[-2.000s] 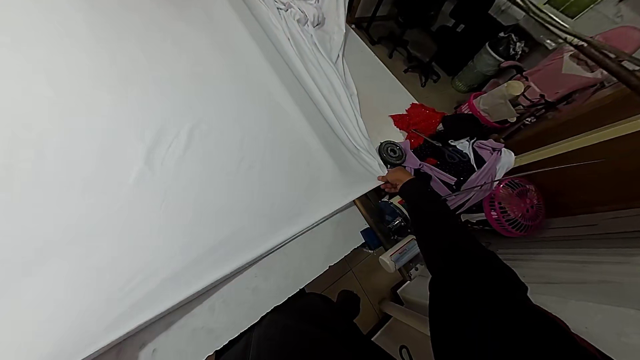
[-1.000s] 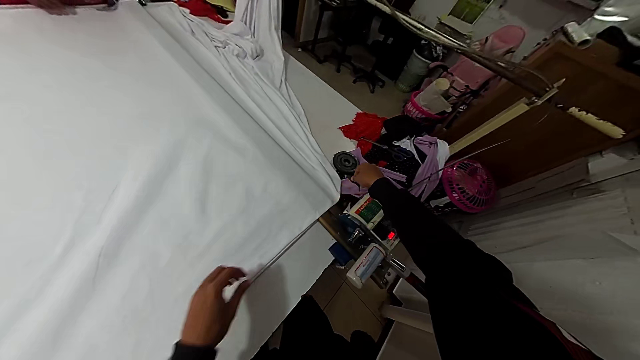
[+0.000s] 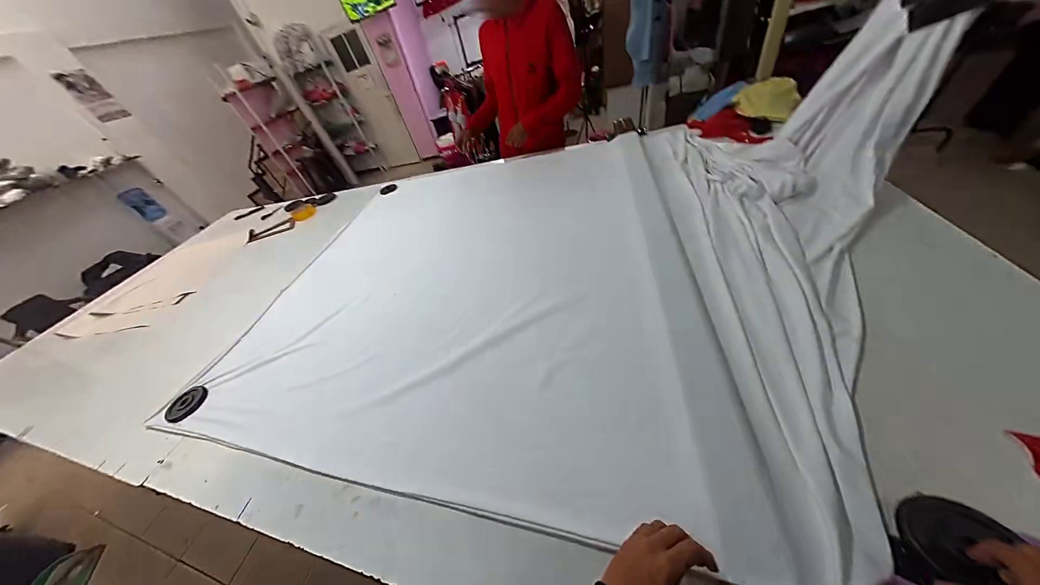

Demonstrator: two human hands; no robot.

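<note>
White fabric (image 3: 487,325) lies spread in layers over a large pale table (image 3: 97,390), with bunched folds along its right side. My left hand (image 3: 660,556) rests at the near edge of the fabric, fingers bent; whether it pinches the cloth cannot be told. At the lower right, my right hand (image 3: 1007,559) has its fingers on a black round weight plate (image 3: 949,532) beside the fabric's near right corner. Another black weight plate (image 3: 186,404) holds down the left corner, and a small black disc (image 3: 388,189) sits at the far left corner.
A person in a red jacket (image 3: 532,77) stands across the table. Orange tape (image 3: 303,213), dark tools and paper pattern pieces (image 3: 146,305) lie on the table's left part. Colored cloths (image 3: 764,99) are piled beyond the far right. Shelves (image 3: 309,110) stand against the back wall.
The view has swung far to the left and up. My right hand, at the fabric corner two seconds ago, is now on the black plate. My left hand has come into view since the first frame.
</note>
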